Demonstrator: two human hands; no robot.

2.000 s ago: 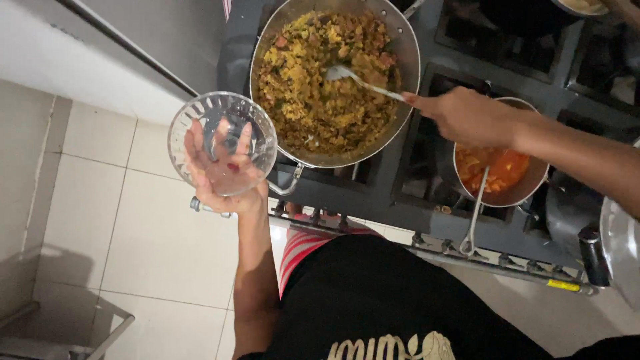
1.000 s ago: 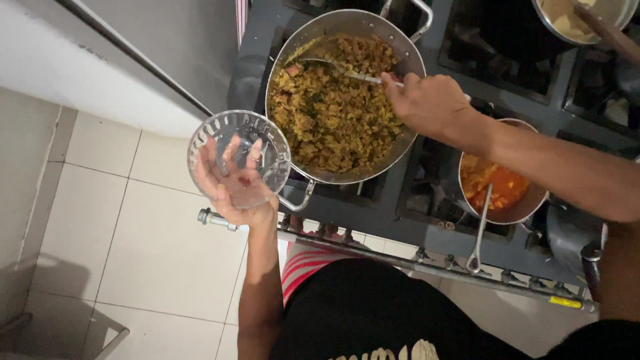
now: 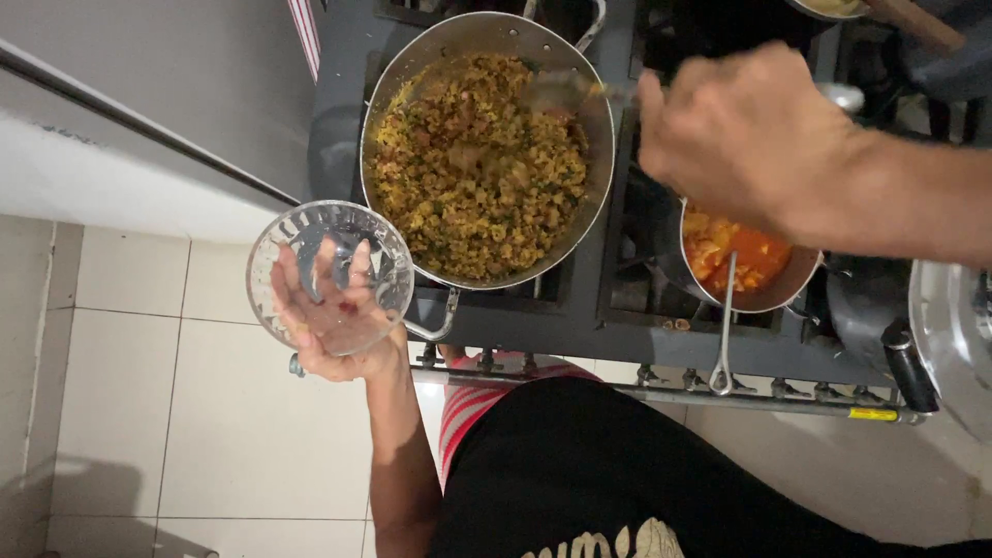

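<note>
My left hand (image 3: 337,310) supports a clear glass bowl (image 3: 387,267) from below, its fingers seen through the glass; the bowl holds only a small red bit and some smears. My right hand (image 3: 736,139), blurred, grips a metal spoon (image 3: 554,91), whose bowl end is over the upper right of a large two-handled metal pot (image 3: 372,163). Inside that pot lies a crumbly yellow-brown food mix (image 3: 480,178) with green and reddish bits. Below my right forearm stands a smaller pot (image 3: 810,279) of orange-red stew (image 3: 756,256), with another metal spoon (image 3: 726,333) leaning out over its rim.
Both pots stand on a dark gas stove (image 3: 604,329) with a front pipe rail and knobs (image 3: 649,376). A pan with a wooden utensil (image 3: 918,23) is at the top right. A black-handled metal vessel or lid (image 3: 934,325) is at the right edge. A grey panel stands left.
My right hand has moved away from the middle of the large pot toward its right side with the spoon. The food has been stirred about. My left hand still holds the glass bowl.
</note>
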